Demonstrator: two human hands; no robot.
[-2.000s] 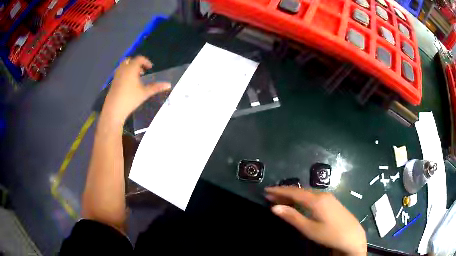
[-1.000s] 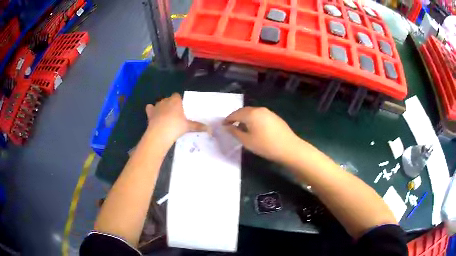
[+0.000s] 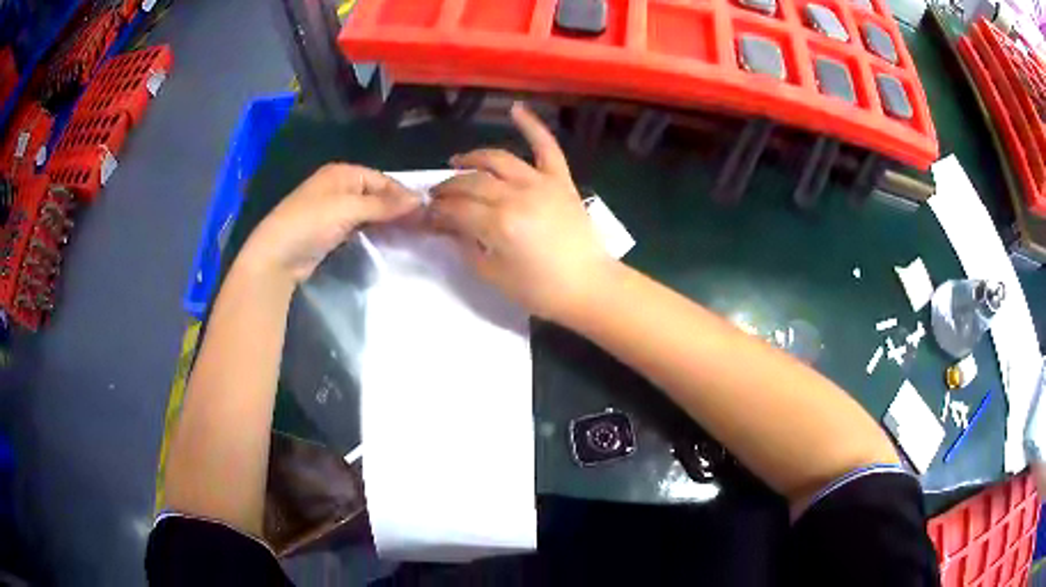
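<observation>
A long white sheet [image 3: 450,424] lies upright in the view in front of me. My left hand [image 3: 333,218] pinches at its top edge, thumb and fingers together. My right hand [image 3: 516,224] is beside it, fingertips meeting the left ones at the sheet's top, index finger raised. Whatever is between the fingertips is too small and blurred to tell. Clear film [image 3: 333,327] shows at the sheet's left side. A watch head [image 3: 601,437], sensor ring up, lies right of the sheet. Another dark watch head [image 3: 695,456] is partly hidden by my right forearm.
A raised red tray [image 3: 642,86] with grey watch heads stands at the far side. At right are a pump bottle [image 3: 961,315], a white pad [image 3: 914,425], white scraps, a blue stick [image 3: 968,427] and a long white strip [image 3: 984,258]. A blue bin [image 3: 235,195] is at left.
Both hands have moved from the sheet's middle to its top edge and now meet there. The view has shifted; earlier, my hands were apart, the right one near the watch heads.
</observation>
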